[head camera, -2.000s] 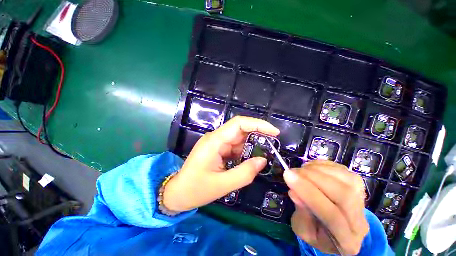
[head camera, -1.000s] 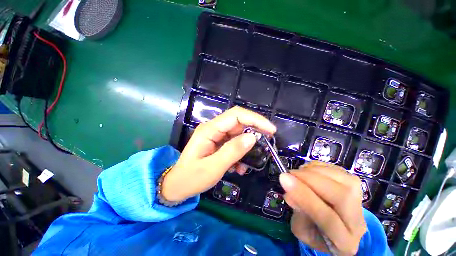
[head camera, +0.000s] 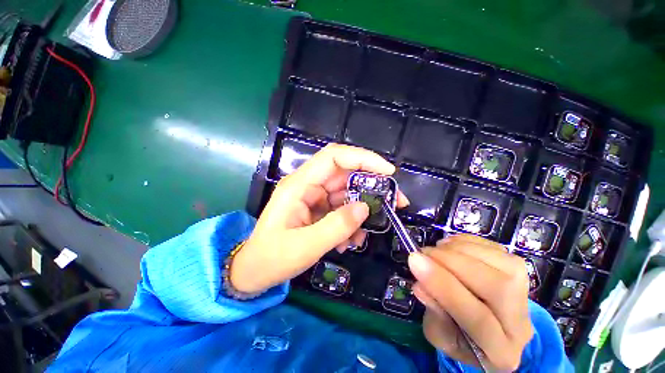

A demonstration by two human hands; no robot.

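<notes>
My left hand (head camera: 302, 218) holds a small dark square watch housing (head camera: 373, 191) between thumb and fingers, its open side with green and silver parts facing up. My right hand (head camera: 474, 291) holds thin metal tweezers (head camera: 399, 227), their tips at the right inner edge of the housing. Whether the tips grip a part is too small to tell. Below the hands lies a large black blister tray (head camera: 445, 87). Similar housings sit in its right and lower pockets, such as one (head camera: 494, 162) right of the held one.
A round grey mesh disc (head camera: 141, 25) and a pale bag (head camera: 91, 29) lie at the upper left. A black device (head camera: 47, 102) with a red wire is at the far left. A white rounded object (head camera: 642, 320) with a cable stands at the right, on the green worktop (head camera: 197, 95).
The held housing has tilted so that its inside shows more, and my left hand has moved slightly up. The tweezer tips have shifted lower along the housing's right side. The unit at the top edge moved left.
</notes>
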